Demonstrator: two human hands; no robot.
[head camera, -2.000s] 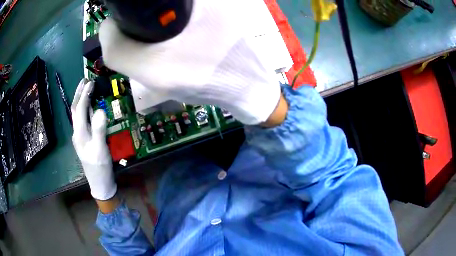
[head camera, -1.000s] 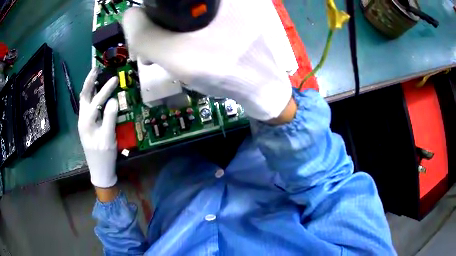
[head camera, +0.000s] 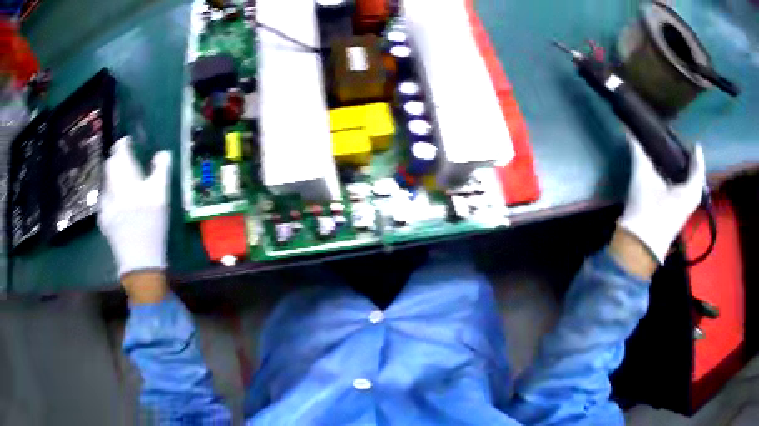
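The green circuit board (head camera: 320, 226) lies in front of me, with two long white heatsinks (head camera: 293, 108), yellow blocks (head camera: 359, 133) and a brown transformer (head camera: 359, 73). My right hand (head camera: 662, 200), in a white glove, is at the far right around the rear end of the black electric screwdriver (head camera: 637, 121), whose bit points away to the upper left. My left hand (head camera: 135, 208), also gloved, is left of the board, fingers apart, beside the black parts tray (head camera: 108, 104). No part shows in it. The picture is blurred.
The round tin (head camera: 645, 66) with a dark handle stands right behind the screwdriver. A red pad (head camera: 520, 166) shows under the board's right side. A red-and-black box (head camera: 722, 283) is at the lower right. The bench's front edge runs just below the board.
My right hand has moved with the screwdriver from above the board to the far right, uncovering the heatsinks and transformer. My left hand has left the board's left edge and moved towards the tray.
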